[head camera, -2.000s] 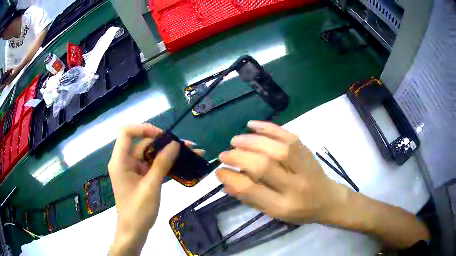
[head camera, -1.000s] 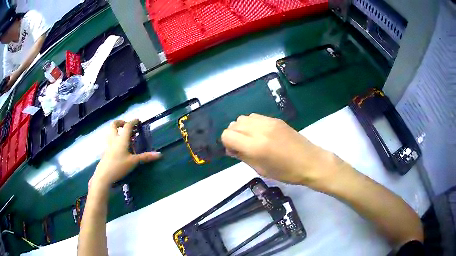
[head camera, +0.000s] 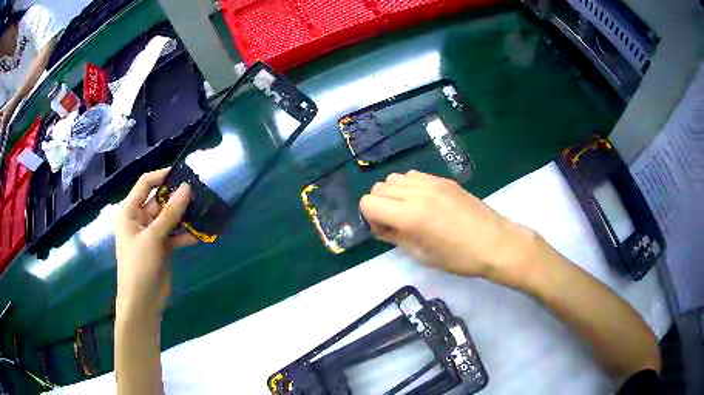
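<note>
My left hand (head camera: 150, 224) grips the solid, orange-edged end of a black phone middle frame (head camera: 202, 207), raised and tilted over the green belt. My right hand (head camera: 432, 224) is closed at the near edge of a second frame (head camera: 328, 208), low over the belt; its fingertips are hidden. A third frame (head camera: 370, 133) lies just beyond, partly overlapped in view by the second. Several stacked frames (head camera: 463, 351) lie crossed on the white sheet, cut off below.
White sheet (head camera: 540, 231) along the near side. Thick-looking black frame (head camera: 611, 204) at right. Red trays (head camera: 309, 35) beyond the belt (head camera: 255, 270); black tray (head camera: 166, 123) holds crumpled plastic (head camera: 89, 143). Metal post (head camera: 185, 38), printed sheet (head camera: 679, 170), person's arm (head camera: 31, 73). More frames at lower left.
My left hand has lifted a frame off the belt. The far frame has moved left and nearer. My right hand and its frame have barely moved. The stack shows slightly lower and further right.
</note>
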